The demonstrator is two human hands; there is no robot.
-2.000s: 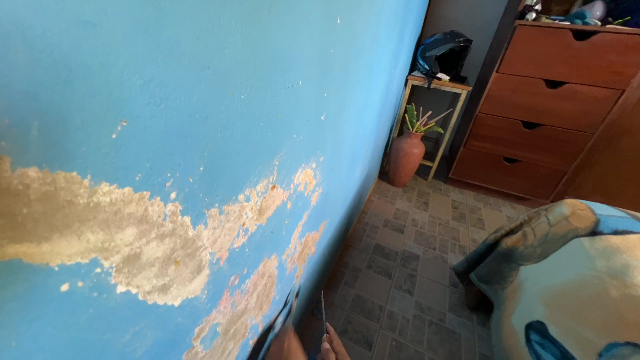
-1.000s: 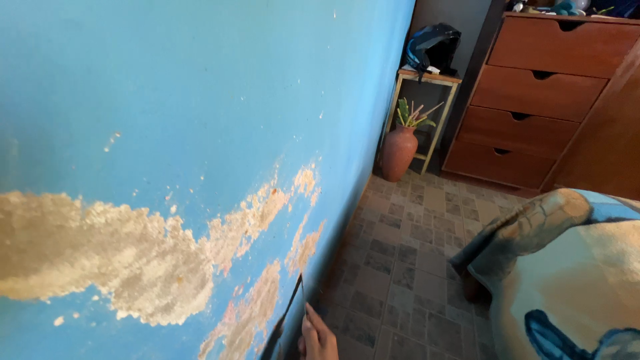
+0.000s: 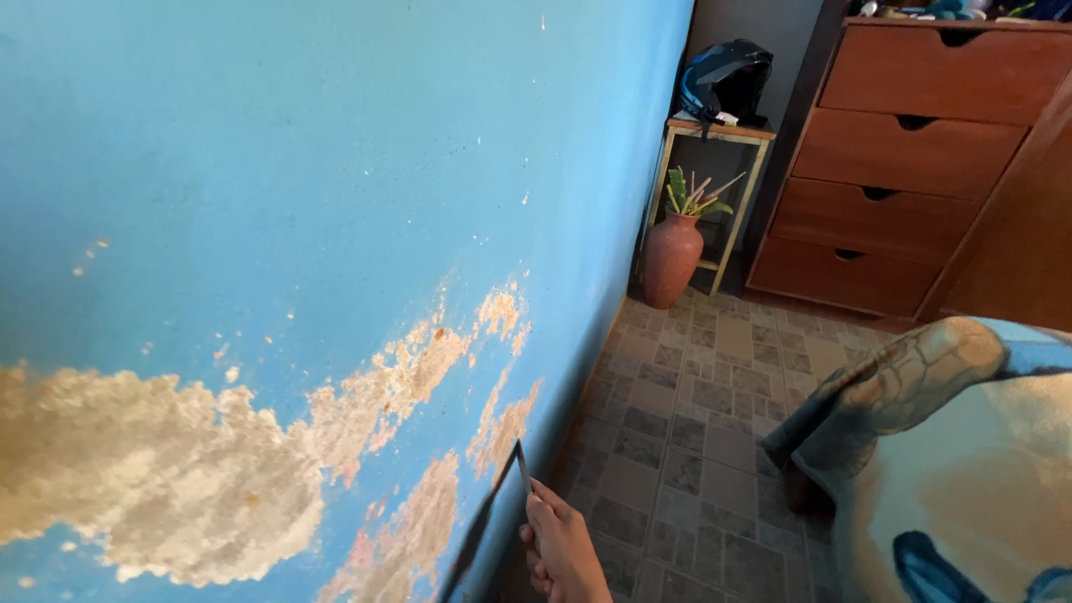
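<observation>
Low in the view, my right hand grips a thin metal scraping blade, seen nearly edge-on, so its exact kind cannot be told. The blade's tip meets the blue painted wall at the lower right end of a patch of bare, flaked plaster. A larger patch of exposed plaster spreads over the lower left of the wall. The blade's dark shadow falls on the wall below the tip. My left hand is out of view.
A tiled floor runs along the wall. Further back stand a clay vase with a plant, a small stand bearing a helmet, and a wooden chest of drawers. At right is a cloth-covered piece of furniture.
My right hand and the blade have risen along the wall from the bottom edge. A second hand or arm part, blurred low in the earliest frame, no longer shows.
</observation>
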